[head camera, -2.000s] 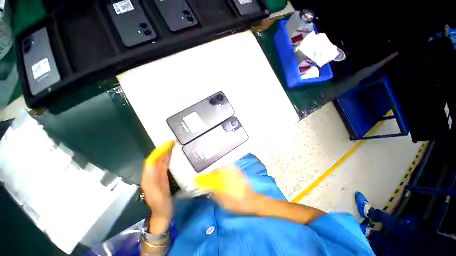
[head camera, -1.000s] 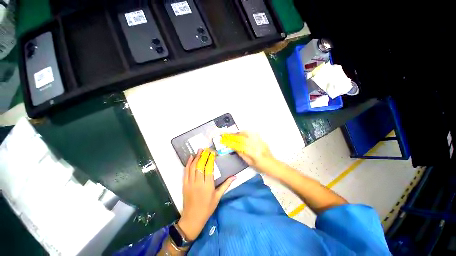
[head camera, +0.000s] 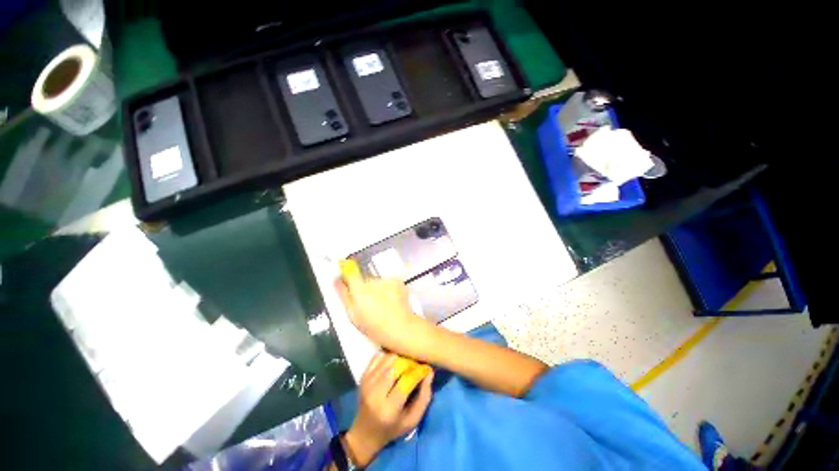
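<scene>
Two dark smartphones lie side by side, backs up, on the white work mat (head camera: 432, 175). The upper smartphone (head camera: 419, 248) has a white back label; the lower smartphone (head camera: 451, 302) is partly covered by my right hand. My right hand (head camera: 375, 302), with yellow finger cots, lies across the phones' left ends, a yellow fingertip at the upper phone's left corner. Whether it grips anything is hidden. My left hand (head camera: 394, 394), fingers curled and in yellow cots, is below my right wrist at the mat's lower edge, off the phones. Whether it holds anything cannot be told.
A black phone tray (head camera: 235, 124) with several phones lies behind the mat. A stack of white film sheets (head camera: 156, 340) is at left, a label roll (head camera: 74, 90) at far left rear. A blue parts bin (head camera: 598, 198) with a bottle and tissue is at right, a blue stool (head camera: 731, 262) beyond.
My left hand has moved off the phones towards my body. My right hand has moved left across the phones' left ends. The white piece under it no longer shows. The view has shifted left.
</scene>
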